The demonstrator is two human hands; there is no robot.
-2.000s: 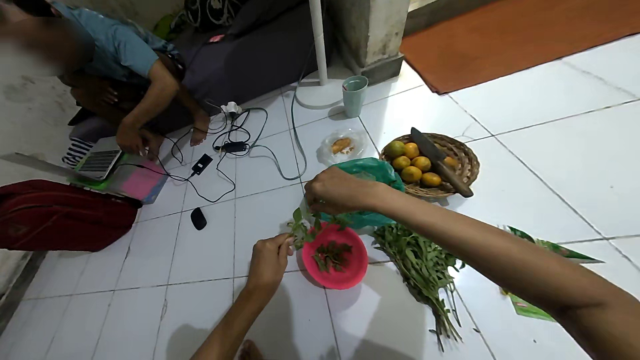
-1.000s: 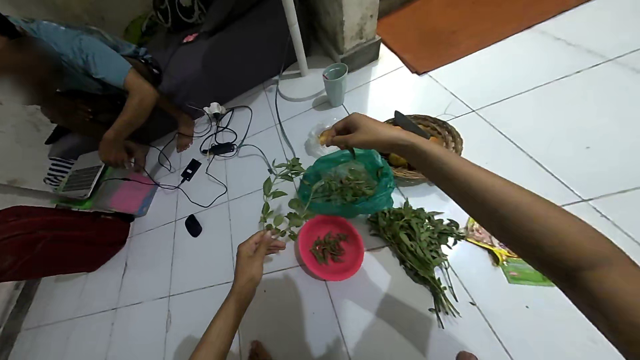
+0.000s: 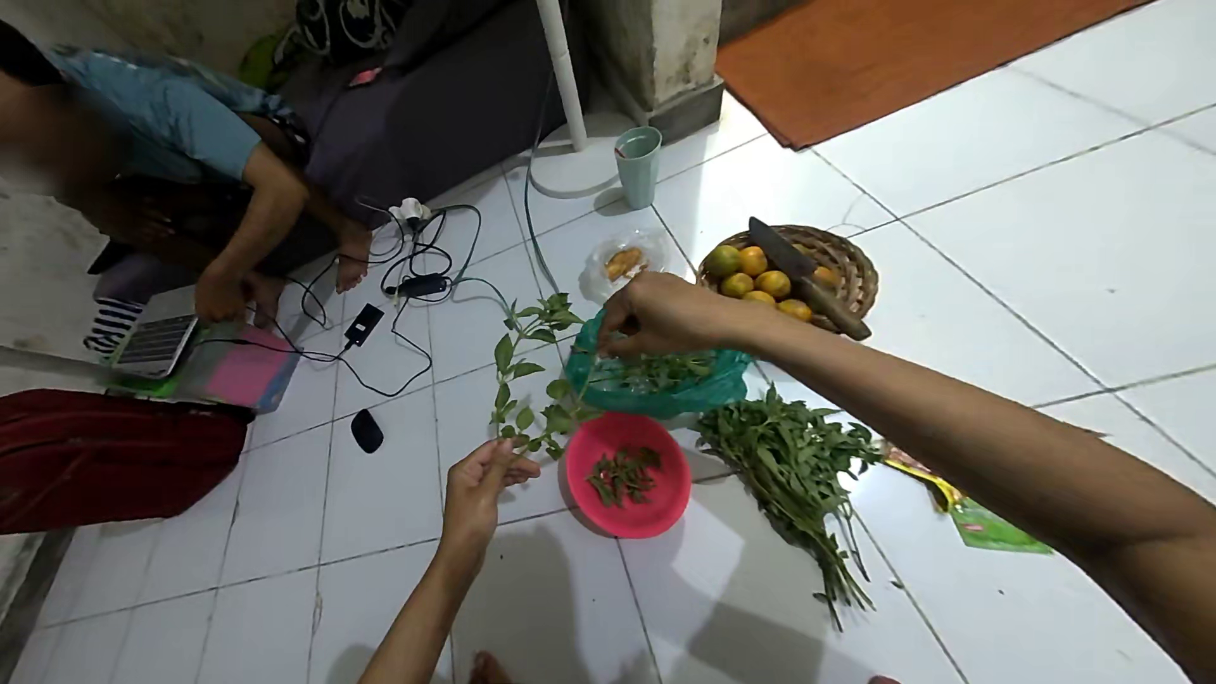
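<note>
A leafy green herb sprig [image 3: 518,370] stands between my hands. My left hand [image 3: 482,489] pinches one of its stems low on the left. My right hand [image 3: 646,318] is above the green plastic bag [image 3: 703,396], fingers closed at the sprig's stem end. Stems with leaves lie inside the bag. The pink plastic bowl [image 3: 629,518] sits just below the bag and holds picked leaves [image 3: 622,477]. To its right a bunch of leafy stems [image 3: 788,465] lies on the tiles.
Behind the bag are a clear bag with food [image 3: 625,263], a cup [image 3: 637,169] and a woven basket [image 3: 860,275] with citrus fruits and a knife [image 3: 807,280]. At left a person [image 3: 218,161] sits by a laptop [image 3: 157,344], cables [image 3: 404,332], a mouse [image 3: 367,431] and a red bag [image 3: 114,461].
Two seconds ago my hands were close together over the bowl's upper left; now they are farther apart, with the sprig spread between them. The green bag's contents show more than in the oldest frame.
</note>
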